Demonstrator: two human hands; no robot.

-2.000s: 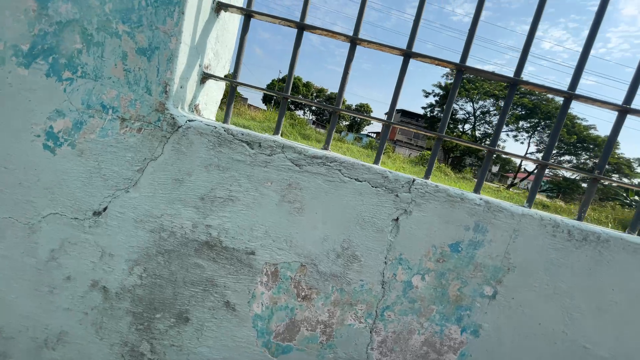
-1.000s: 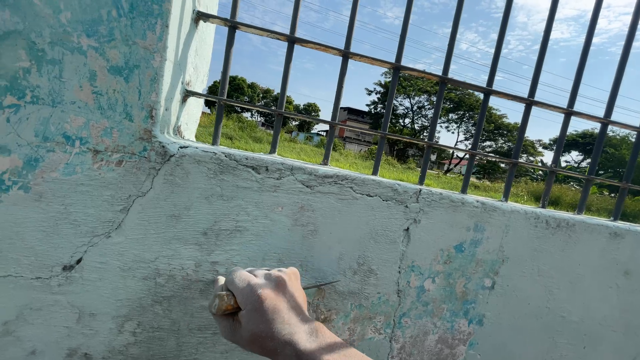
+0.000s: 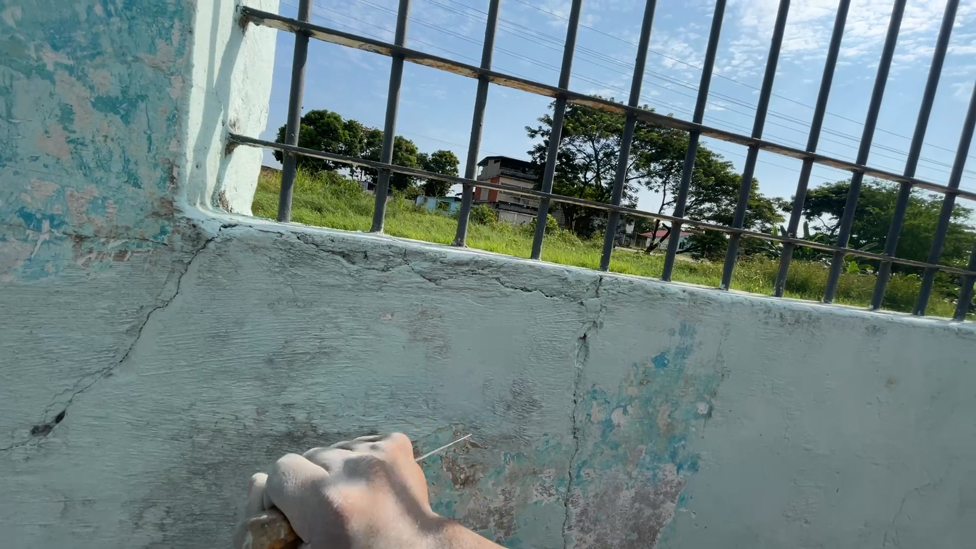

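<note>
My right hand (image 3: 351, 488), its knuckles dusted pale, is closed around a hand tool with a rounded, worn brownish handle (image 3: 271, 530) and a thin metal blade (image 3: 444, 447). The handle's end shows at the lower left of the fist, while the blade sticks out to the right, seen nearly edge-on. Behind it is a pale green painted wall (image 3: 343, 358), where paint has flaked to blue and brownish patches (image 3: 633, 435). Whether the blade touches the wall, I cannot tell. My left hand is out of view.
A vertical crack (image 3: 578, 381) runs down the wall right of my hand, and a slanting crack (image 3: 145, 324) lies at left. Above the sill (image 3: 457, 248) stand metal window bars (image 3: 553, 137). Grass, trees and a building (image 3: 507, 183) are outside.
My right hand, absent from the earliest frame, has come into view holding the tool. Since one second ago it has moved lower and left in view, and the blade now tilts more upward.
</note>
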